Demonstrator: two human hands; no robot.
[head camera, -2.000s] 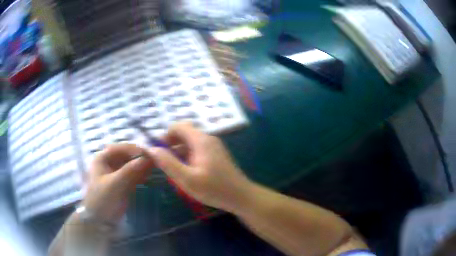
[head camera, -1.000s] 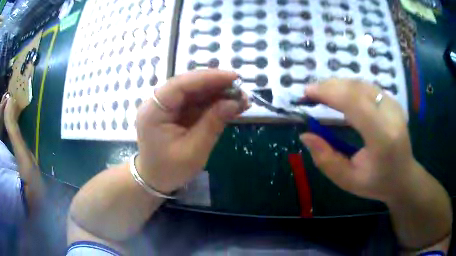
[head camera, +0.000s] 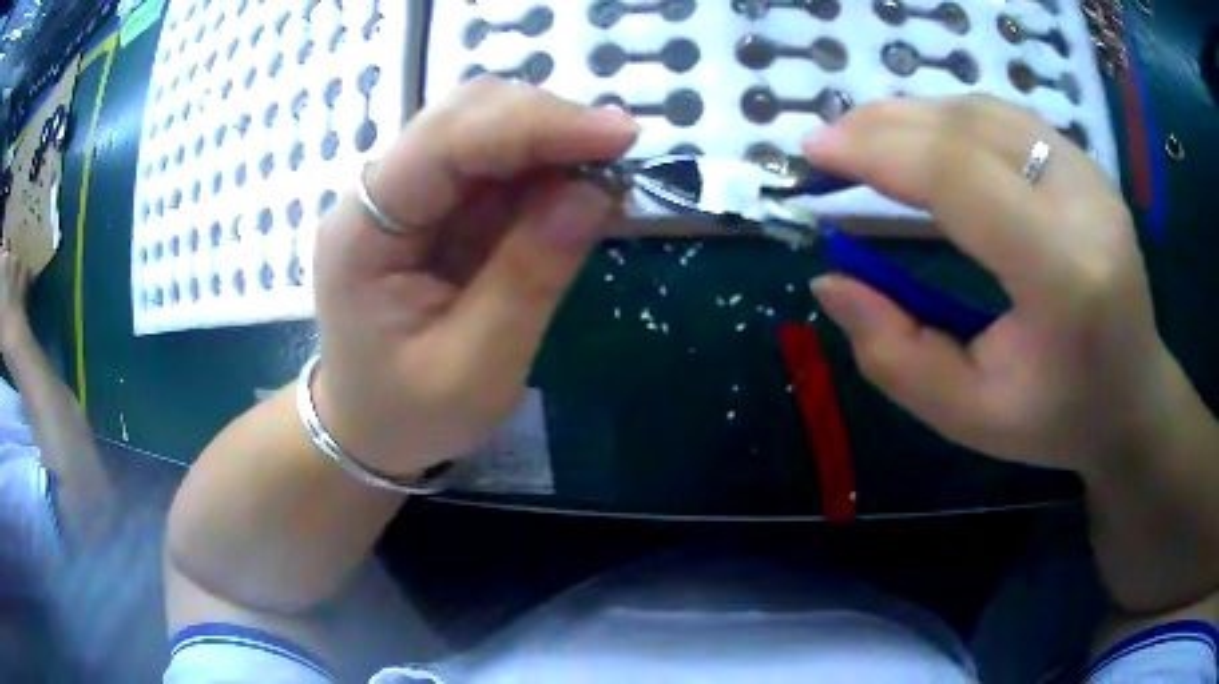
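Observation:
My left hand (head camera: 448, 254), bare with a ring and a bangle, pinches a small shiny part (head camera: 604, 171) between thumb and fingertips; the fingers hide most of it. My right hand (head camera: 983, 274) holds the blue-handled cutters (head camera: 902, 278), handles spread. Their silver jaws point left and reach the part at my left fingertips; whether they touch it is unclear. A white foam tray (head camera: 856, 140) with dumbbell-shaped cut-outs lies just behind the hands. A second white foam tray (head camera: 234, 234) lies to the left.
White offcuts (head camera: 651, 321) are scattered on the green bench (head camera: 668, 441) below the hands. A red strip (head camera: 818, 421) and a pale rectangle (head camera: 515, 448) lie near the front edge. Another person's arm (head camera: 51, 388) is at the left. A small ring (head camera: 1174, 146) lies at far right.
The sharply angled view has swung level over the bench, and the trays sit higher in the picture than one second ago. My left hand still holds the part and my right hand the cutters.

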